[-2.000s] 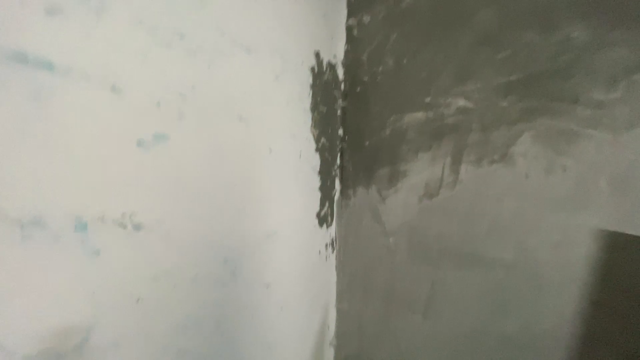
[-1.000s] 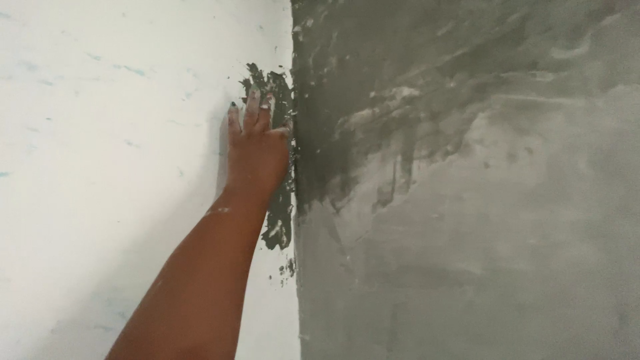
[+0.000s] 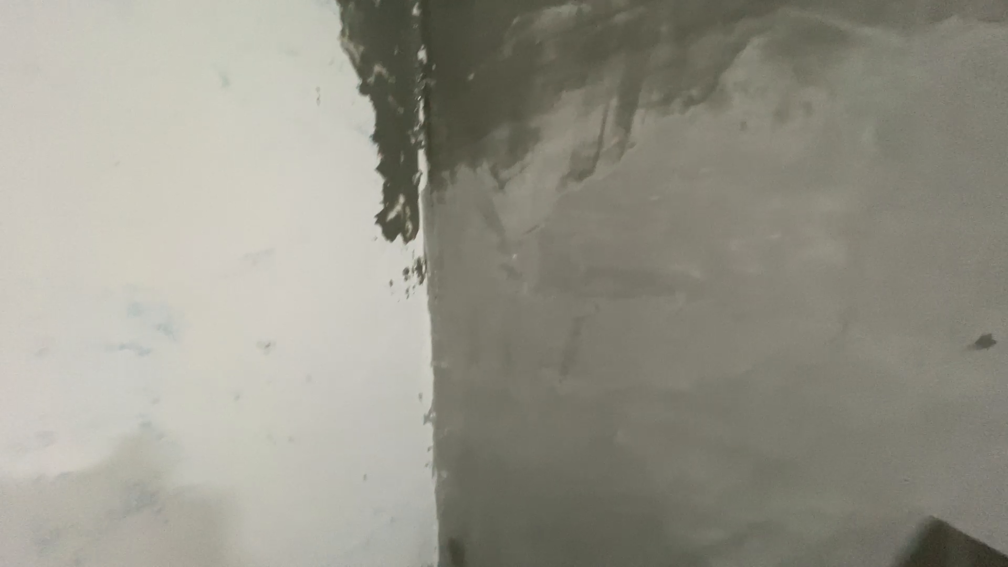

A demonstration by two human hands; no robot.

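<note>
Neither my left hand nor my right hand is in the picture. A rough strip of dark grey plaster or cement clings to the white wall right beside the corner, its lower end ragged with small specks below. On the other side of the corner, the grey wall has a darker, damp-looking coat across its upper part, with uneven smeared edges.
The corner line runs from top to bottom near the middle. A dark, straight-edged shape, which I cannot identify, shows at the bottom right. One small dark lump marks the grey wall at the far right.
A hand and forearm that were against the dark strip beside the corner one second ago are out of view now. The view has shifted, with the strip higher up.
</note>
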